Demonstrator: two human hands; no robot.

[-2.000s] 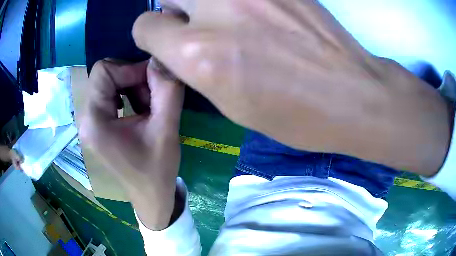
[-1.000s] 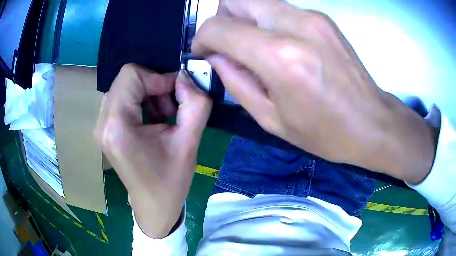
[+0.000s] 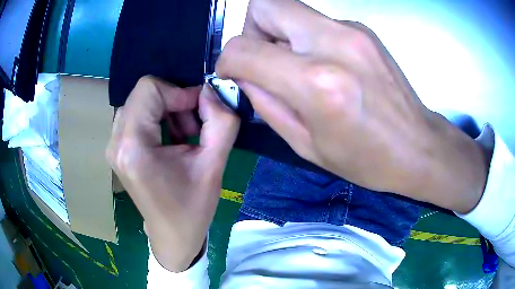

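A display panel [image 3: 446, 51] with a glowing white face lies in front of me, partly under my right hand. A small silver corner plate [image 3: 227, 92] with small holes sits at its black-rimmed near-left corner. My left hand [image 3: 175, 141] has thumb and forefinger pressed together at the corner, around the rim. My right hand [image 3: 339, 90] lies over the panel, its fingertips bunched just above the plate. Whether the right fingers pinch a small tool or part is hidden.
A black mat [image 3: 161, 45] lies left of the panel on a green-topped bench [image 3: 90, 39]. An open cardboard box [image 3: 87, 158] with crumpled white sheets [image 3: 34, 115] stands at the left. The green floor has yellow-black tape. A blue item [image 3: 489, 257] is low on the right.
Compared with two seconds ago, both hands appear farther right and the view has shifted. Since one second ago, the right fingertips are slightly lower, covering the upper part of the corner plate.
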